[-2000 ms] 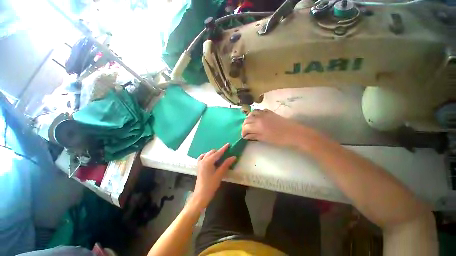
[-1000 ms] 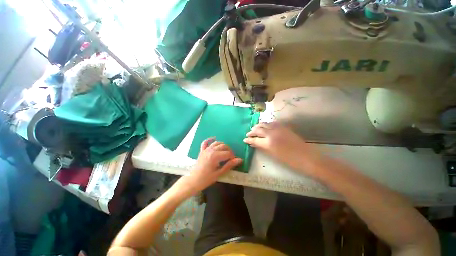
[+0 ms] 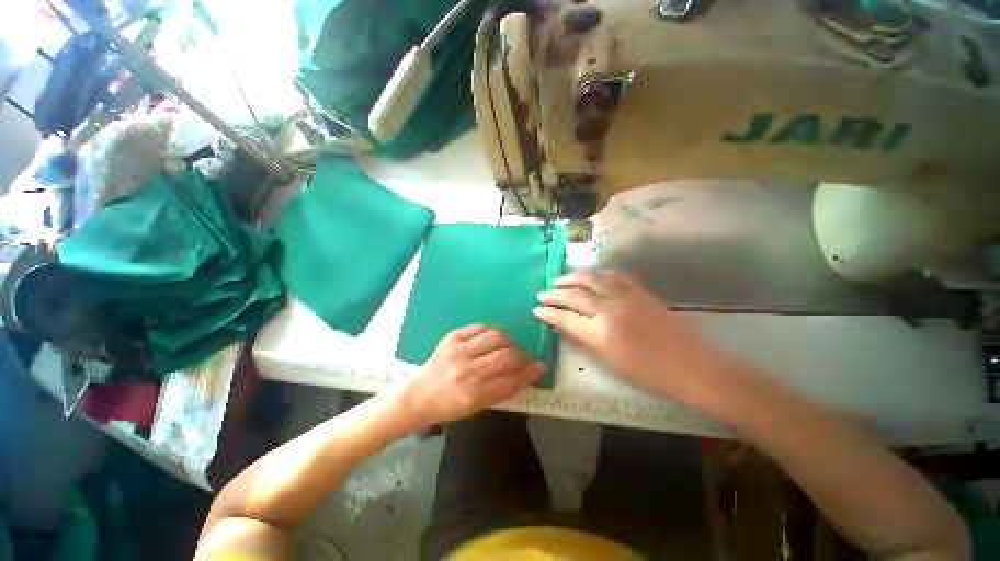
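Observation:
A green fabric piece (image 3: 466,279) lies flat on the table, its top right corner under the presser foot (image 3: 549,228) of the beige sewing machine (image 3: 680,104). A narrow folded hem (image 3: 556,260) runs along its right edge. My left hand (image 3: 474,375) is on the piece's lower right part, fingers curled, thumb at the hem's near end; it seems to hold the edge. My right hand (image 3: 614,323) rests its fingertips on the hem, midway down. A second green piece (image 3: 351,241) lies flat to the left. The needle tip is too small to tell.
A layered pile of green cloth (image 3: 165,263) is at the left, beside a dark round machine part (image 3: 38,294). A larger green cloth heap (image 3: 351,55) is behind the machine, with an off-white lamp (image 3: 399,96) before it. The table's front edge (image 3: 636,412) carries fine markings.
The hem, bunched under my hands earlier, now lies straight and flat. My left hand has shifted toward the hem's near end. The view has moved closer to the machine.

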